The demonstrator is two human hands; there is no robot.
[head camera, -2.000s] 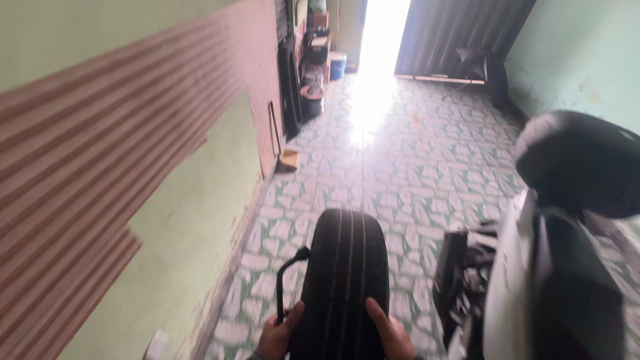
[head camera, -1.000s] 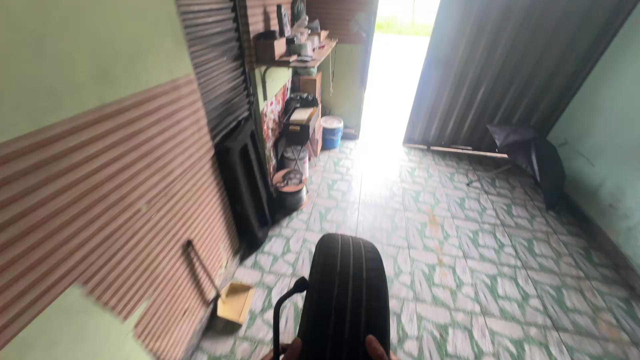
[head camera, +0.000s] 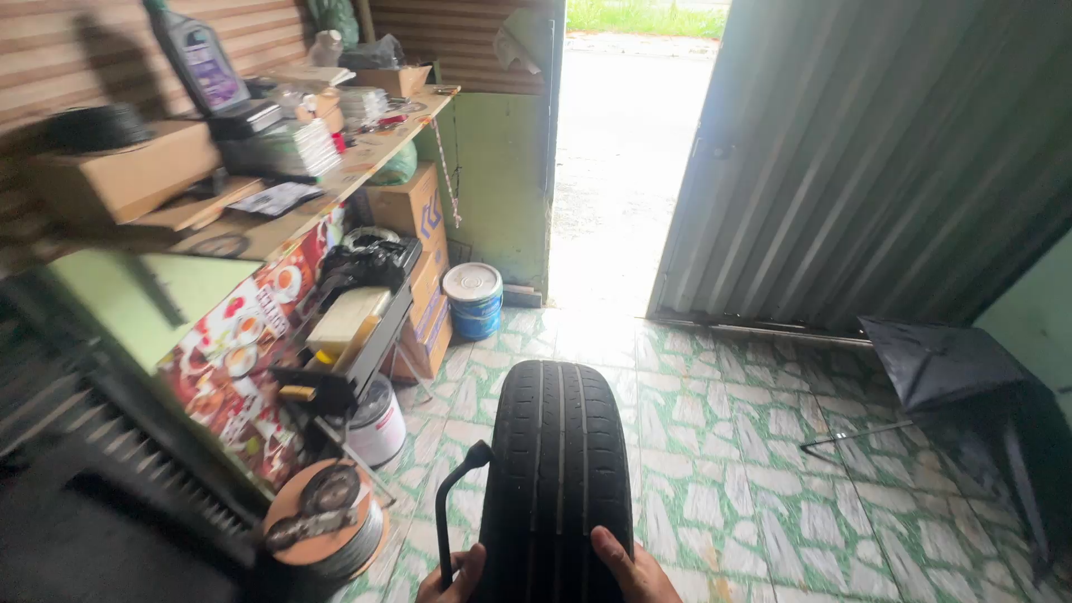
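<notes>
A black car tire (head camera: 559, 469) stands upright at the bottom centre, its grooved tread toward me. My left hand (head camera: 452, 576) is at the tire's left side and holds a black L-shaped lug wrench (head camera: 444, 511), whose socket end is close to the tread's left edge. On the other side, my right hand (head camera: 634, 569) grips the tire, with the thumb on the tread. The lower part of the tire and most of both palms are cut off by the frame's bottom edge.
A cluttered wooden shelf (head camera: 360, 172) runs along the left wall, above cardboard boxes (head camera: 423, 243), a lidded blue bucket (head camera: 475, 301) and a cable spool (head camera: 328, 523). A bright doorway (head camera: 628, 167) lies ahead beside a corrugated metal gate (head camera: 821, 167). A dark umbrella (head camera: 963, 368) rests on the tiled floor at right.
The view has swung up and forward toward the doorway and shelf. The motorcycle seen at right two seconds ago has left view. Both hands stay on the tire, with the wrench still at left.
</notes>
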